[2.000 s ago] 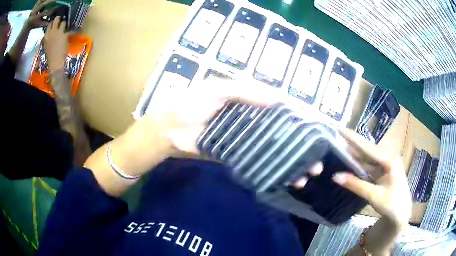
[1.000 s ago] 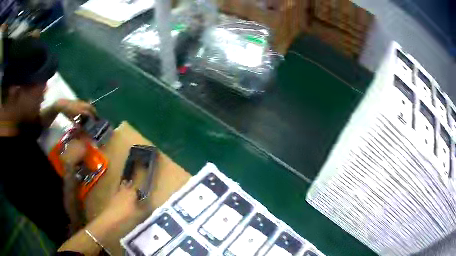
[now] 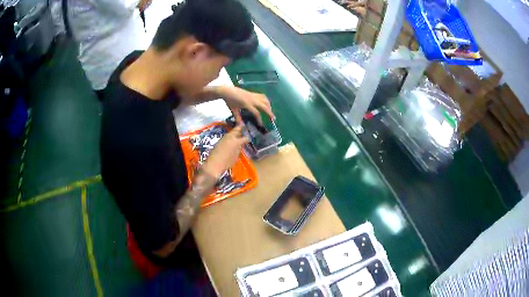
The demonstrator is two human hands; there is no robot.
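Observation:
Neither of my hands shows in the frame. A small stack of dark phone middle frames (image 3: 294,205) with silver edges lies on the brown cardboard (image 3: 232,238) in front of me. Its large cut-out shows the cardboard through it. The white blister tray (image 3: 318,253) is at the bottom edge, cut off by it. Its visible pockets hold dark frames around white centres.
A co-worker in black (image 3: 148,156) sits at the left, both hands at dark frames (image 3: 262,141) beside an orange parts tray (image 3: 250,171) with small metal parts. Stacked trays (image 3: 487,272) stand lower right. Clear plastic bags (image 3: 426,125) and a blue basket (image 3: 444,29) are upper right.
The view has swung left towards the co-worker. The hand that was at the small frame stack a second ago is out of the picture, and the stack lies on the cardboard alone.

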